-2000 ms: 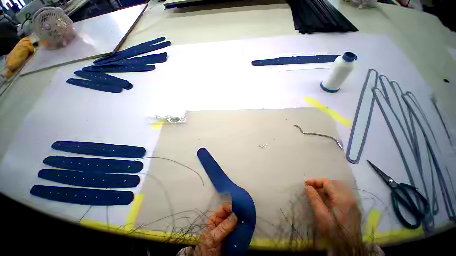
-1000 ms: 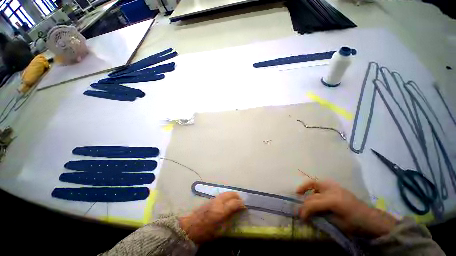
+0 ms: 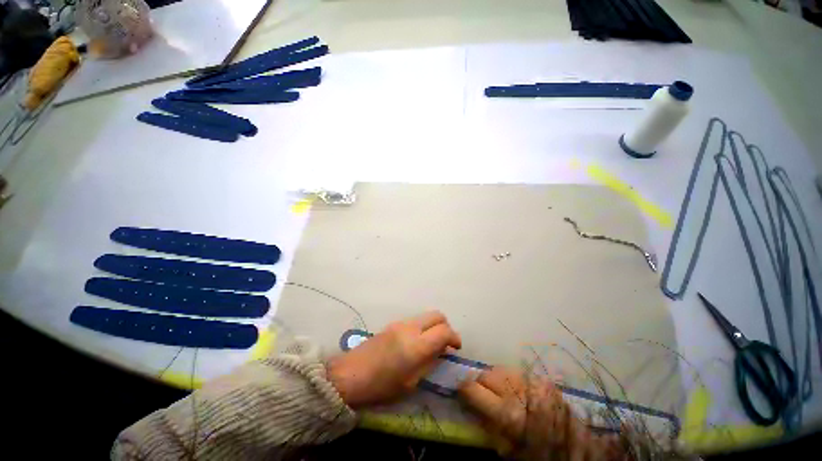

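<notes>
A fabric strap (image 3: 622, 412) lies wrong side up along the near edge of the beige sheet (image 3: 433, 243), its white centre and grey-blue border showing. My left hand (image 3: 397, 360) rests on the strap near its left end, fingers bent over it. My right hand (image 3: 518, 405) is lower and to the right, blurred, its fingertips at the strap's middle. Dark loose threads cross over the right hand. No needle can be made out. Tiny beads (image 3: 501, 257) lie near the sheet's centre.
Four dotted navy straps (image 3: 185, 273) lie at left, fanned straps (image 3: 203, 122) upper left. Scissors (image 3: 757, 369), grey strap outlines (image 3: 689, 216) and a bead strand (image 3: 613, 239) are at right. A thread cone (image 3: 658, 122) stands beside a single navy strap (image 3: 568, 91). Yellow tape (image 3: 626, 194) marks the sheet's corner.
The strap was navy side up in my left hand, then turned wrong side up on the sheet. Since then my right hand has moved left and down along it, closer to my left hand.
</notes>
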